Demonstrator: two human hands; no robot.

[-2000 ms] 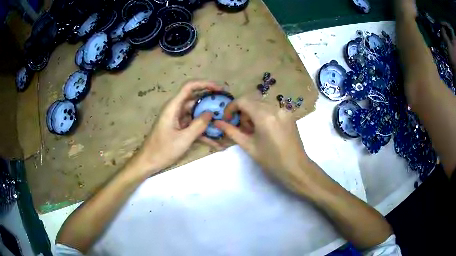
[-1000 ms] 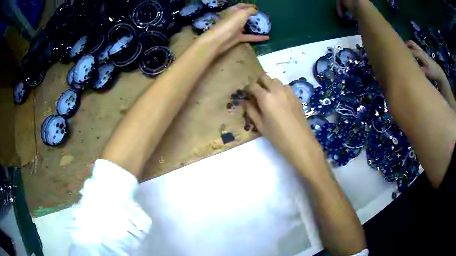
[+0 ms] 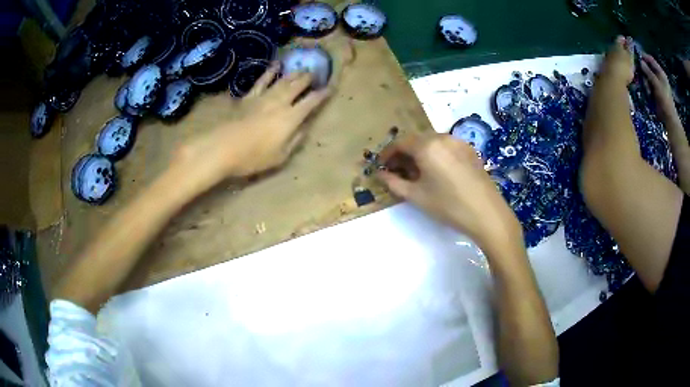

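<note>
My left hand point(image 3: 261, 132) is over the board with its fingertips on a round housing point(image 3: 309, 63), pale inner face up. Hand and housing are slightly blurred, and the housing seems held at its near edge. My right hand point(image 3: 439, 178) is bent at the small dark fittings point(image 3: 371, 156) on the right of the board. Its fingertips are close together; whether they hold a fitting is hidden. A small dark square piece point(image 3: 364, 196) lies near the board's edge.
The heap of housings point(image 3: 200, 60) covers the brown board's point(image 3: 227, 212) far left, with more housings at its far edge. One housing point(image 3: 458, 30) lies on the green top. A white sheet point(image 3: 303, 317) is nearest me. Another person's arm point(image 3: 628, 166) reaches over blue parts point(image 3: 537, 166) at right.
Two seconds ago both hands held one housing. My left hand has since gone to the far edge and come back left with a housing. My right hand stays at the fittings.
</note>
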